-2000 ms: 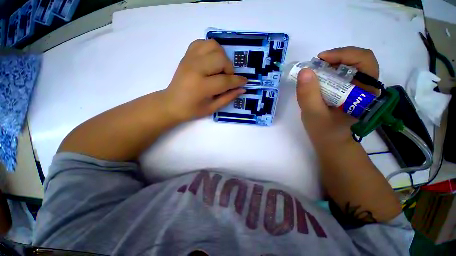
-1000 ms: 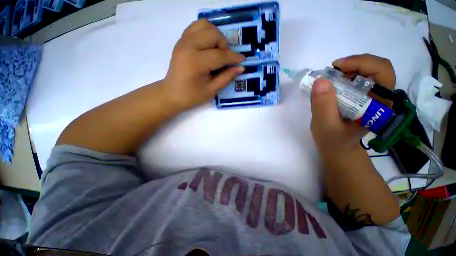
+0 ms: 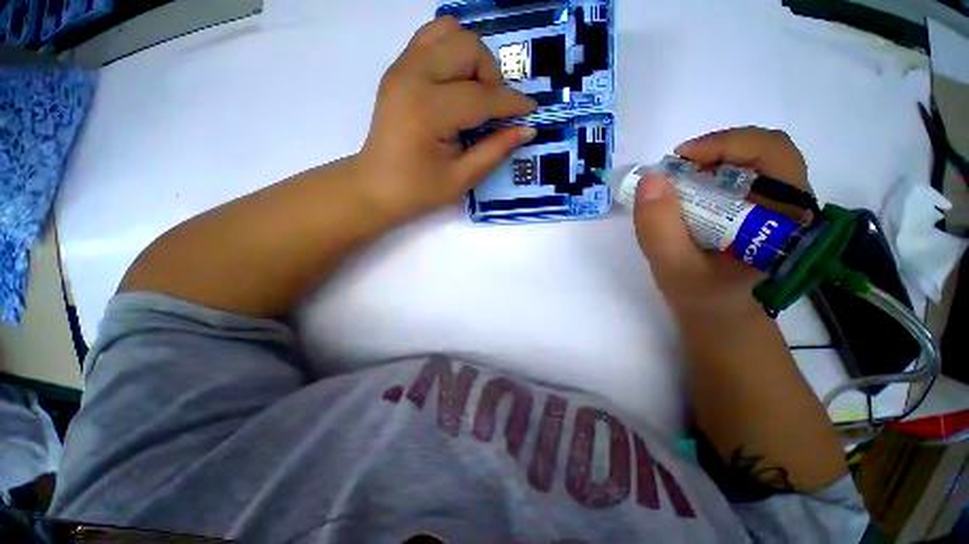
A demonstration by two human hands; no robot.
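Observation:
Two light blue plastic housings with black parts and a small silver grid lie end to end on the white paper. The nearer housing point(image 3: 553, 170) is whole in view; the far housing point(image 3: 553, 53) is cut by the top edge. My left hand point(image 3: 441, 122) grips their left side where they meet. My right hand point(image 3: 723, 213) holds the glue syringe point(image 3: 696, 207), label up, tilted with its needle tip point(image 3: 604, 175) at the right part of the nearer housing. Whether the tip touches is unclear. A green adapter point(image 3: 813, 260) sits on the syringe's rear.
A clear bag of small blue parts point(image 3: 37, 159) lies at left. At right are a black smartphone point(image 3: 866, 308) under the air hose point(image 3: 914, 319), a crumpled white tissue point(image 3: 922, 228) and dark plier handles point(image 3: 937, 143). More blue housings show at top left.
Over the last second the syringe has moved left, bringing its needle tip from beside the housings to over the nearer one. My left hand still grips the housings.

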